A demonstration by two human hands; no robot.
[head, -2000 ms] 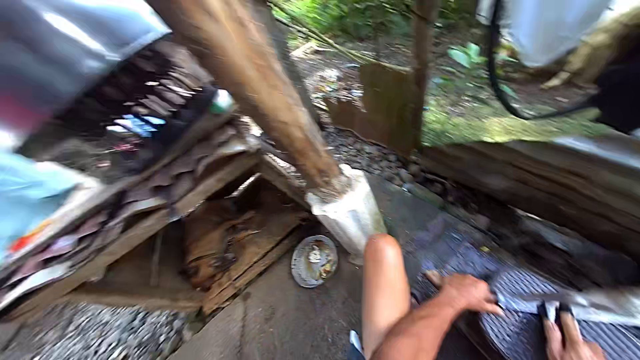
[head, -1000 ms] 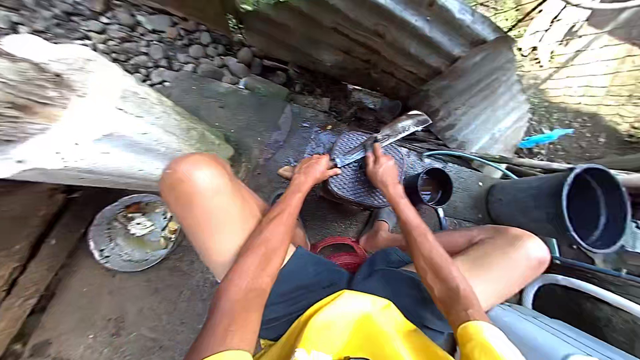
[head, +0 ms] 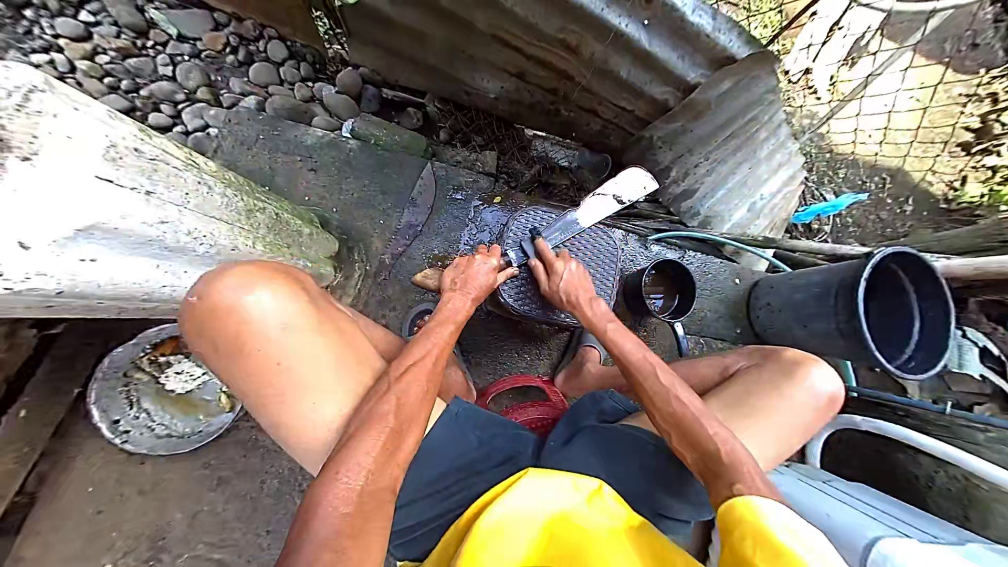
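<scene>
My left hand point(head: 474, 277) grips the wooden handle point(head: 428, 278) of a machete, close to where the blade starts. The wide metal blade point(head: 606, 201) points up and to the right, its tip past the far edge of a dark woven-textured stool or block point(head: 583, 252). In my right hand point(head: 561, 276) is a small dark object point(head: 534, 236), pressed against the blade near the handle; what it is I cannot tell. A black mug-like dipper point(head: 661, 290) with dark liquid stands just right of the textured surface.
A black bucket point(head: 850, 311) leans at the right, beside a thin hose point(head: 717, 238). Corrugated metal sheets point(head: 543, 63) stand ahead. A metal dish with scraps point(head: 161, 441) lies left of my knee, below a pale post point(head: 157, 205). A red plastic item point(head: 524, 383) sits between my feet.
The view has swung far to the right since two seconds ago. Over the last second, my right hand has stayed at the blade and my left at the handle.
</scene>
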